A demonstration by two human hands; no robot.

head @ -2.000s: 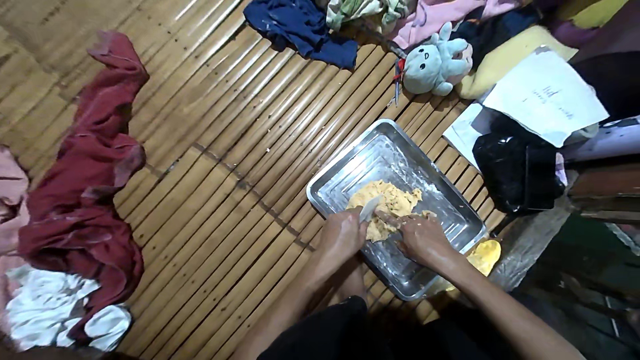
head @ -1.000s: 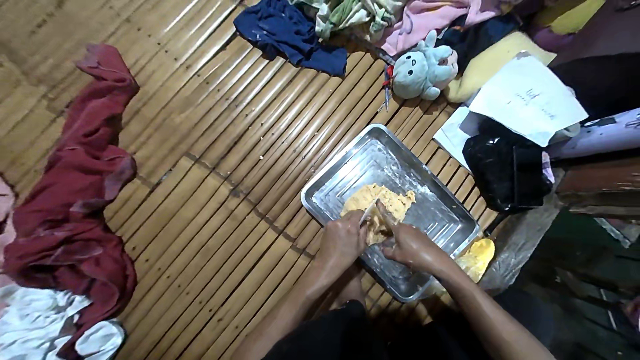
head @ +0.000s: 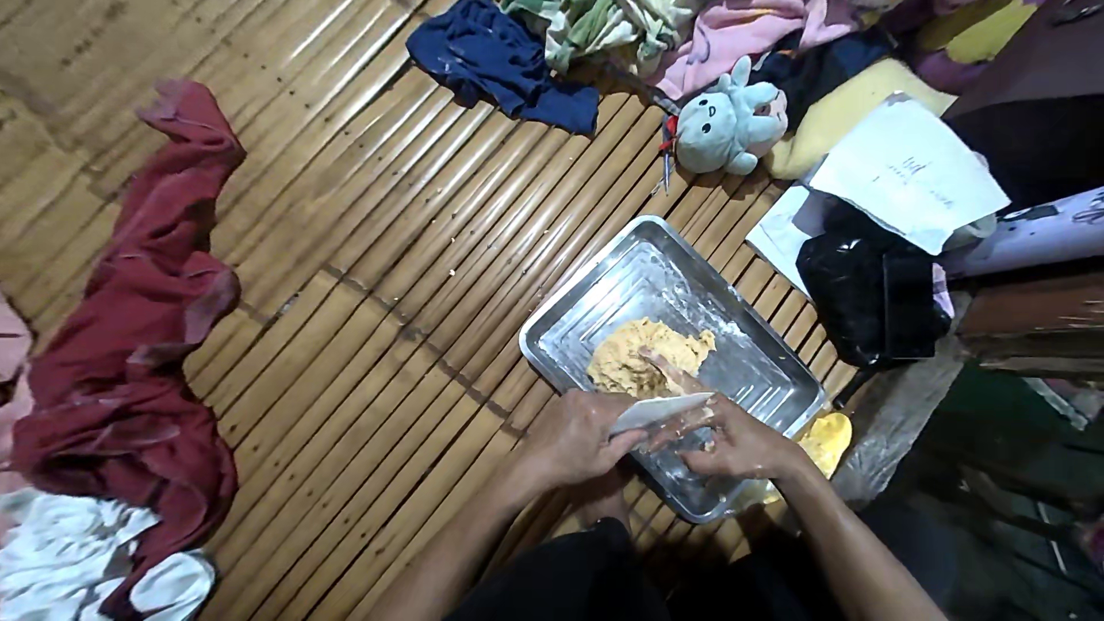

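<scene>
A rectangular metal tray lies tilted across the slatted floor, holding a lump of yellowish dough near its middle and white smears. My left hand, at the tray's near left edge, grips a thin whitish flat piece, perhaps a scraper; its material cannot be told. My right hand is over the tray's near part with fingers spread, bits of dough on them. One of its fingers reaches toward the dough, and others are close to the flat piece.
Slatted bamboo floor surrounds the tray. A dark red cloth lies left. A light blue stuffed toy, scissors, clothes and a paper with writing lie beyond. A black plastic bag and a yellow item are at right.
The hands have drawn back from the dough toward the tray's near edge. The flat piece shows between them, and the fingers of the right hand have spread.
</scene>
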